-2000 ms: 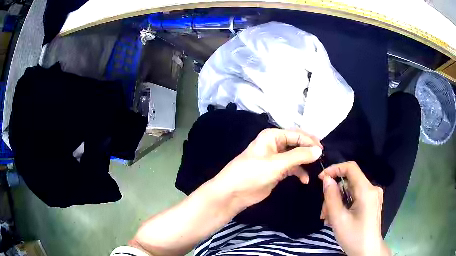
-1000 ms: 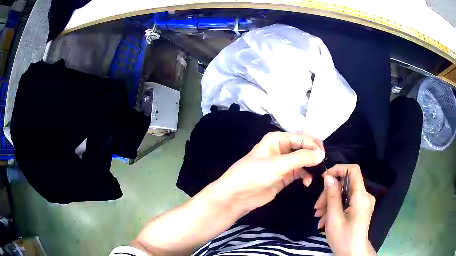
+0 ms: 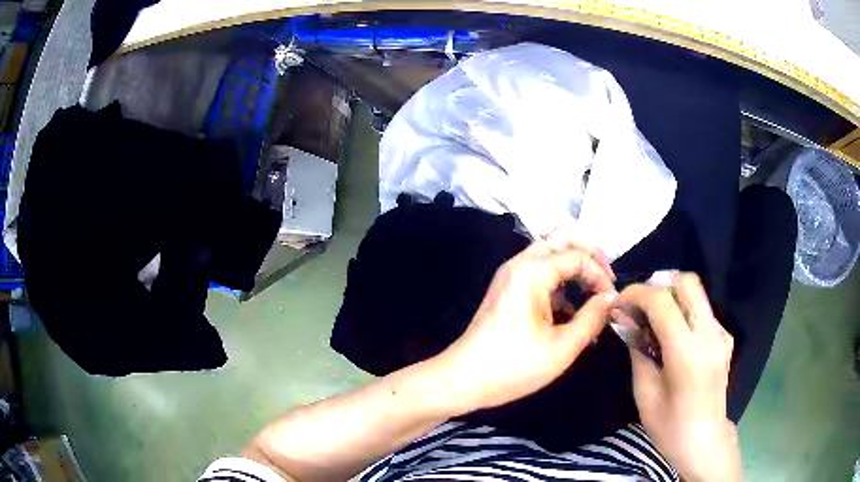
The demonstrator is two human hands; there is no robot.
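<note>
A black garment (image 3: 424,282) lies on my lap, with a bright white lining (image 3: 490,132) bunched at its far side. My left hand (image 3: 537,320) has thumb and forefinger pinched at the garment's edge, just below the lining. My right hand (image 3: 674,348) is close beside it, its fingertips meeting the left fingertips. What lies between the fingertips is too small to make out; no needle or thread shows clearly. The dark slim tool seen earlier in the right palm is now hidden or too dark to tell.
A white table edge with a yellow tape measure (image 3: 702,47) curves across the top. Another black garment (image 3: 123,245) hangs at left, beside a white box (image 3: 308,198) and blue bin lining (image 3: 238,104). A mesh waste basket (image 3: 818,216) stands at right on the green floor.
My right hand has moved up and turned so its fingertips meet the left ones. My left thumb and forefinger now form a rounder loop. The slim dark tool no longer shows clearly.
</note>
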